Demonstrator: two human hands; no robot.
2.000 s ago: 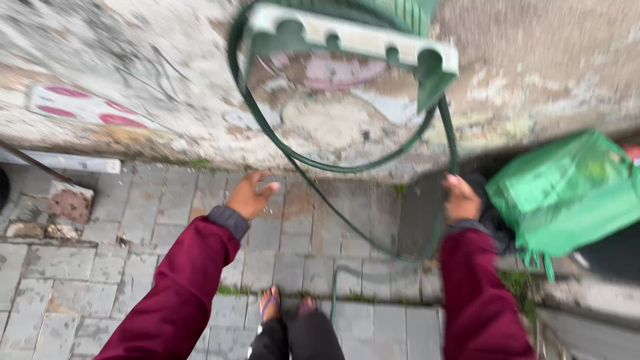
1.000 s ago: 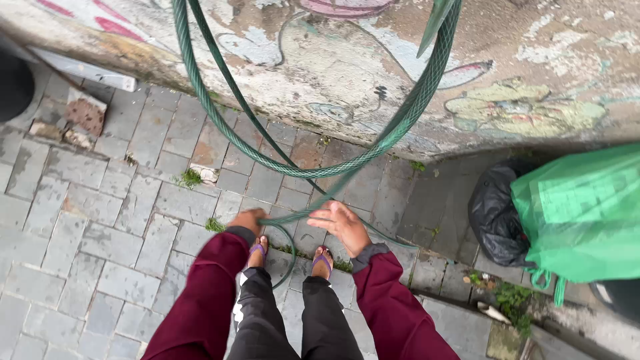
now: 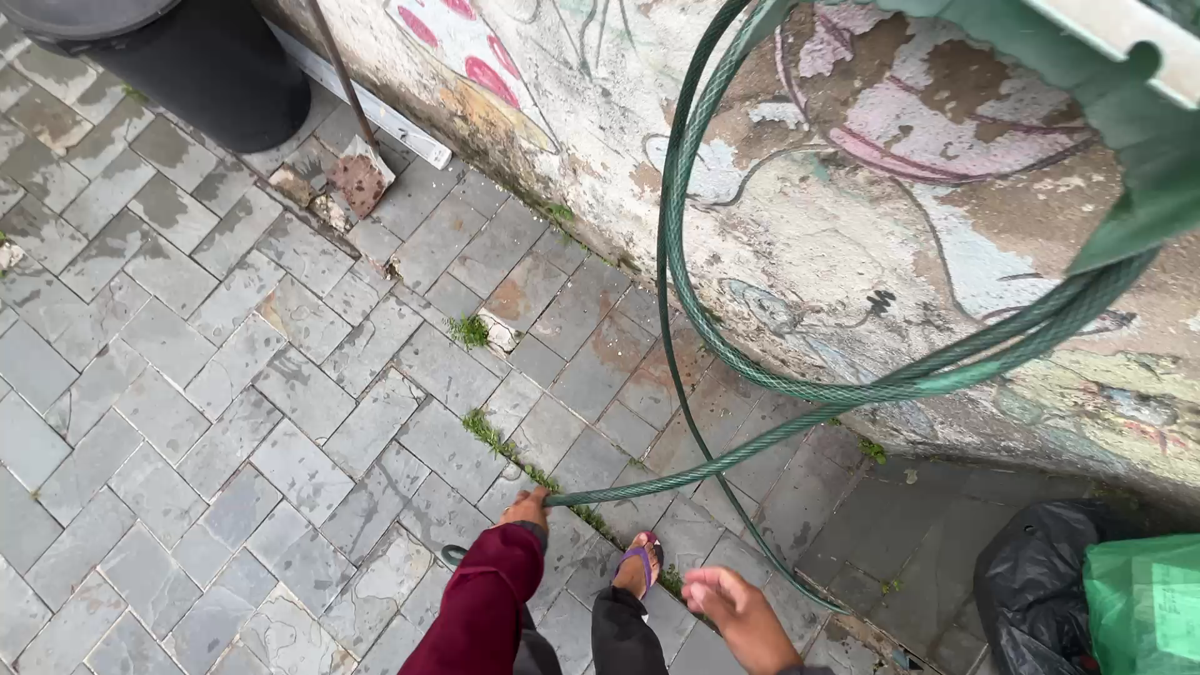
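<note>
Loops of green garden hose [image 3: 698, 309] hang against the painted wall from a holder [image 3: 1102, 37] with a pale notched edge, partly cut off at the upper right. My left hand [image 3: 527, 509] grips a length of this hose, which runs from the fingers up to the right into the loops. My right hand [image 3: 736, 609] is below the hose, fingers partly bent, touching nothing. A thinner-looking stretch of hose drops from the loops, passes behind the held length and reaches the paving at lower right. A short piece of hose shows beside my left sleeve.
A black bin [image 3: 211, 80] stands by the wall at upper left, near a long-handled tool with a rusty blade [image 3: 361, 178] and a pale metal bar [image 3: 403, 131]. Black [image 3: 1036, 581] and green [image 3: 1148, 600] bags lie at lower right. Stone paving [image 3: 281, 394] has weeds in its joints.
Both hands were close together at the hose one second ago; now the left holds it farther left and the right is off it. The view has shifted left.
</note>
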